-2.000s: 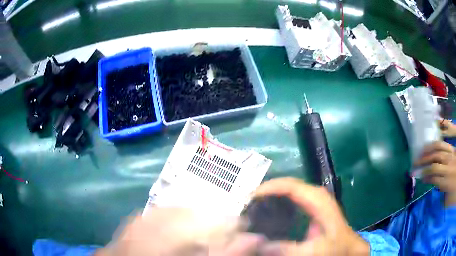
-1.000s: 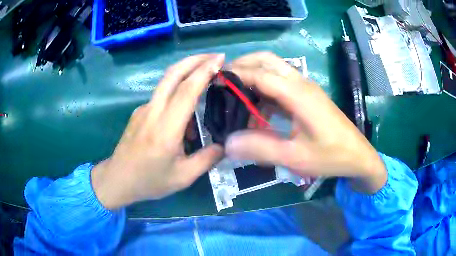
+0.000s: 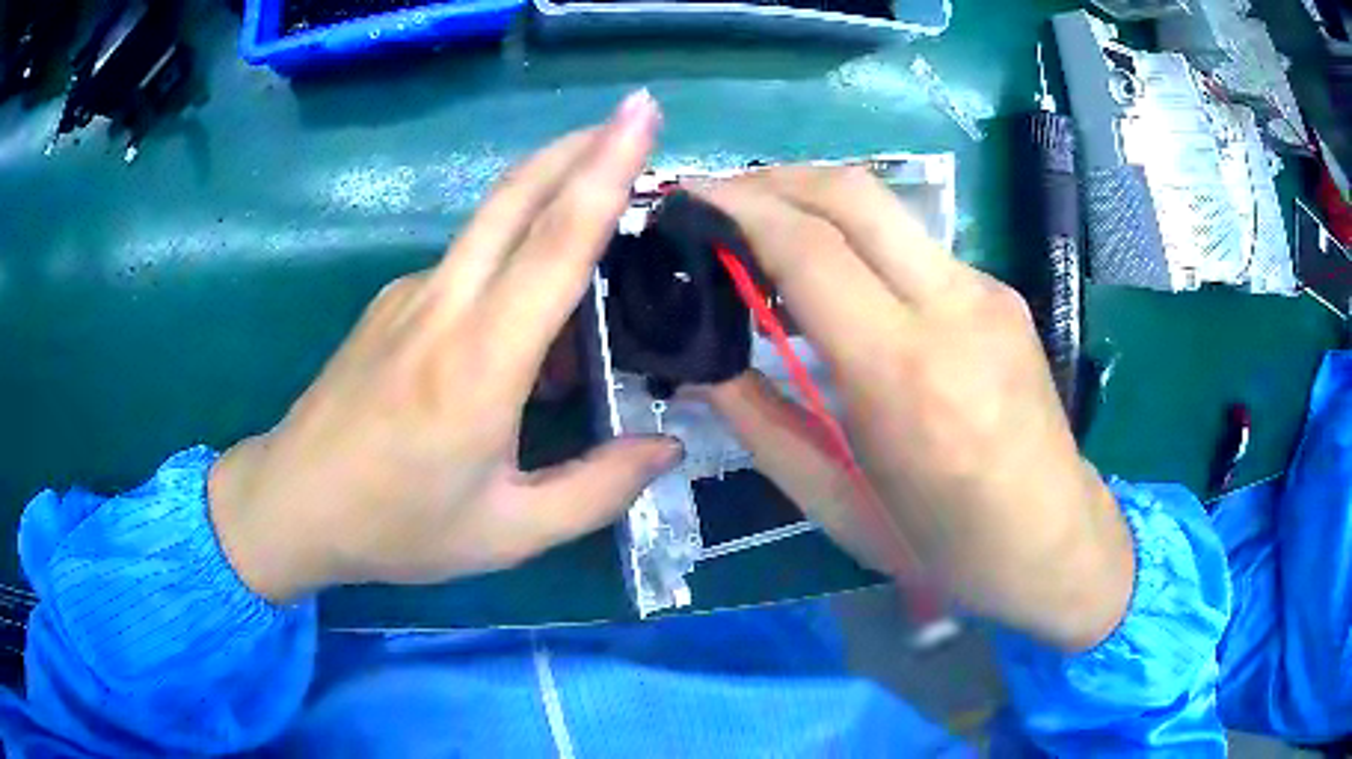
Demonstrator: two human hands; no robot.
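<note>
The white housing lies open side up on the green mat, partly covered by my hands. A black unit is at its upper left part, tilted, between my hands. My right hand holds the black unit from the right, fingers on its top and thumb below. My left hand is at the housing's left edge, fingers apart; whether it touches the unit cannot be told. A red lead wire runs from the unit across my right hand, its end blurred near the front edge.
The electric screwdriver lies to the right, beside another white housing. The blue bin and pale bin are cut off at the top. Black units lie upper left. Another person's blue sleeve is at the right.
The white housing now lies open side up, where its grille faced up earlier. The black unit has come lower into its upper left part. The view has shifted, moving the bins towards the top edge.
</note>
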